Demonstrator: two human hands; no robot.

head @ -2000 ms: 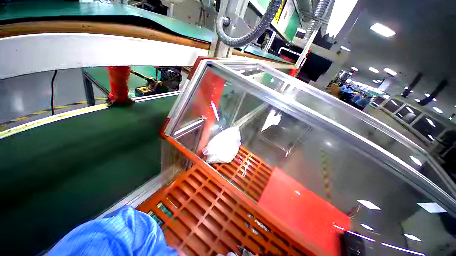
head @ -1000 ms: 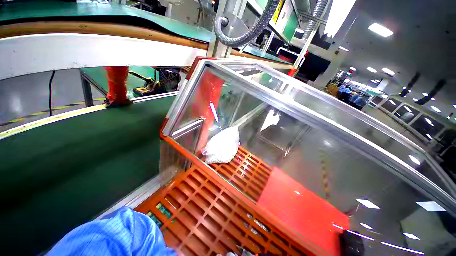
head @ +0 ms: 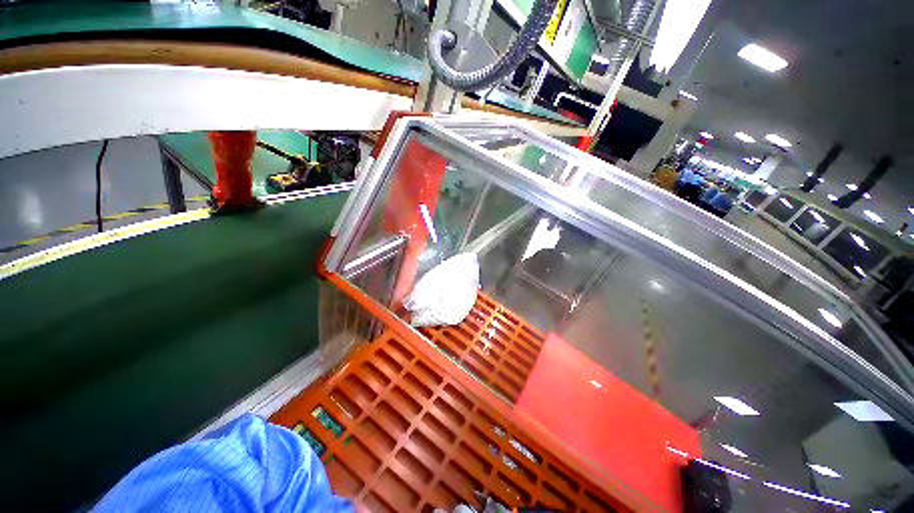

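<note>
The orange-red slotted tray (head: 396,401) lies in front of me and runs on under the clear hood (head: 601,261). Small green pieces (head: 327,419) sit in slots at its left edge. My blue left sleeve (head: 225,471) fills the lower left, and the hand beyond it is below the picture. A cut-off sliver of grey-white and dark shapes (head: 481,505) shows at the bottom edge. I cannot tell if it is a glove, a tool or a board. My right hand cannot be made out.
A wide dark green conveyor belt (head: 160,311) curves along the left with a pale rail. Behind the shield are a crumpled white bag (head: 444,291), a smooth red sheet (head: 601,421) and a black object (head: 706,488). A grey flexible hose (head: 501,72) hangs above the hood.
The sliver at the bottom edge has shifted slightly, with more of a dark part showing at its right. The sleeve, tray and hood look nearly the same.
</note>
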